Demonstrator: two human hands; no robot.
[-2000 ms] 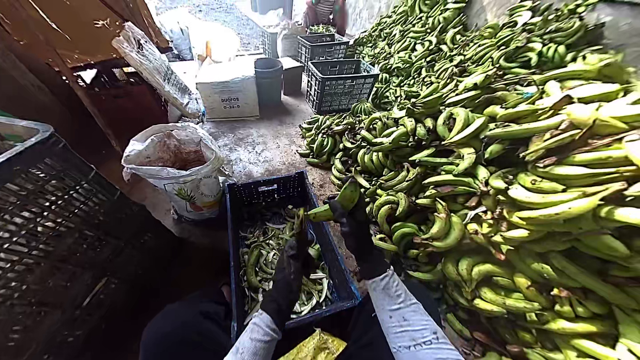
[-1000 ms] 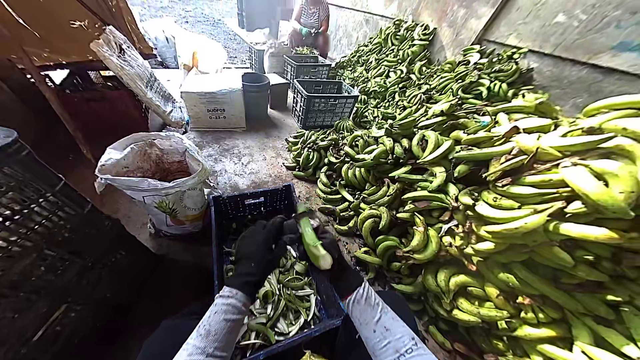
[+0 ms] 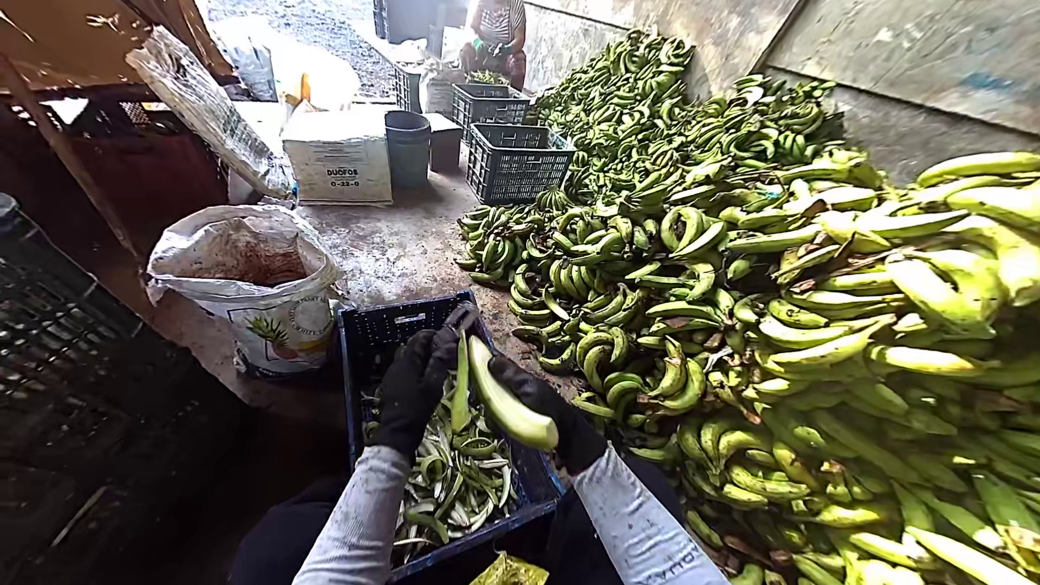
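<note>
Both of my hands wear black gloves above a blue plastic crate (image 3: pixel 532 487) that holds green plantain peelings (image 3: pixel 447 496). In my right hand (image 3: pixel 548 402) is a partly peeled plantain (image 3: pixel 512 402), its pale flesh showing. My left hand (image 3: pixel 414 382) is closed near the plantain's upper end, around what looks like a small peeling tool (image 3: pixel 461 317), mostly hidden by the fingers. A strip of green peel (image 3: pixel 461 390) hangs between the hands over the crate.
A large heap of green plantains (image 3: pixel 780 325) fills the right side. A white sack-lined bucket (image 3: pixel 284 325) stands left of the crate. Dark crates (image 3: pixel 520 166), a carton (image 3: pixel 337 158) and a grey bucket (image 3: pixel 408 150) stand ahead. Another person (image 3: pixel 496 41) sits at the back.
The plantain showed much green skin two seconds ago; now a long pale face is bare. A peel strip now hangs beside it. The view has shifted.
</note>
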